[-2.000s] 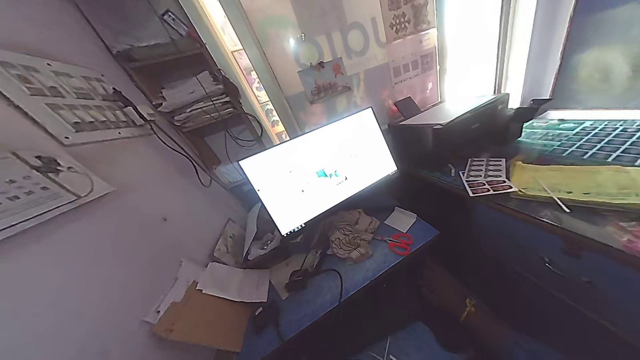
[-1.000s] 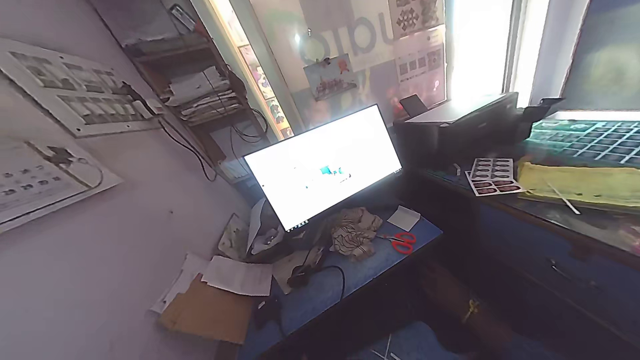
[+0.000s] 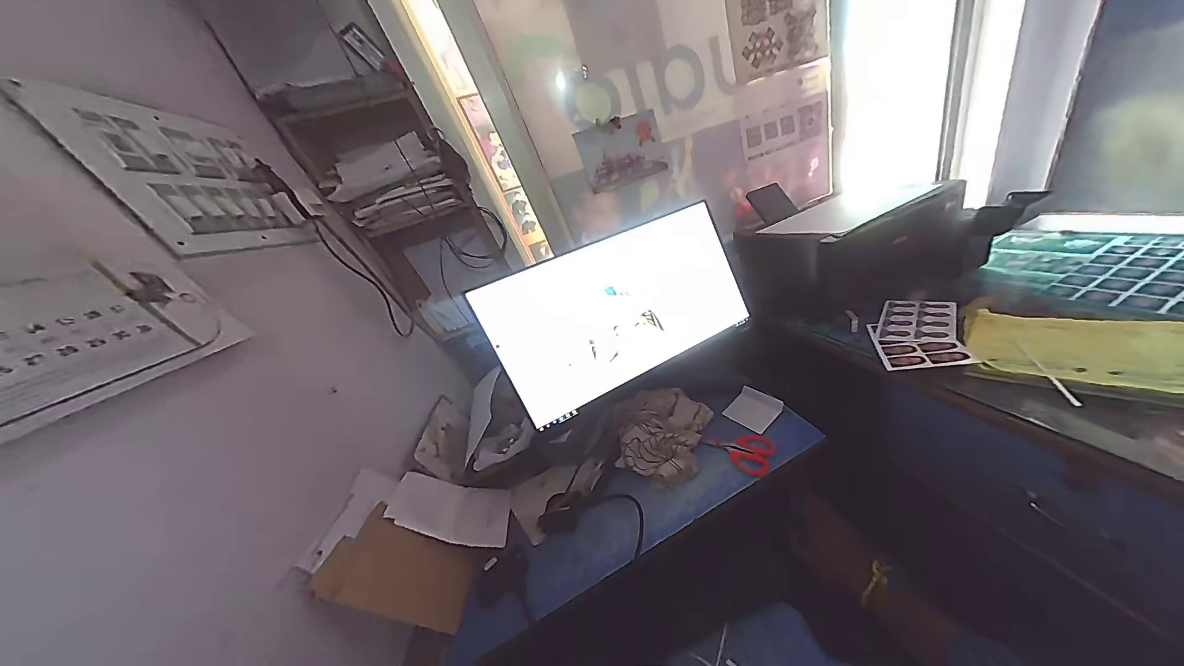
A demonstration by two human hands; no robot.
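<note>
My right hand (image 3: 828,536) is low at the right, in deep shadow below the front edge of the blue desk; a yellow band circles its wrist. Its fingers and anything in them are too dark to make out. My left hand does not show. Above the right hand, red-handled scissors (image 3: 751,455) lie on the blue desk (image 3: 671,516), close to a crumpled patterned cloth (image 3: 661,435) and a small white paper (image 3: 754,409). A lit monitor (image 3: 610,310) stands behind them, tilted in the view. A dark device with a black cable (image 3: 560,513) lies left of the cloth.
Papers and a brown envelope (image 3: 398,573) cover the desk's left end. A black printer (image 3: 860,236) stands behind at the right. Photo sheets (image 3: 918,333) and a yellow folded cloth (image 3: 1082,347) lie on the right counter. Shelves with stacked papers (image 3: 402,190) and hanging cables are behind.
</note>
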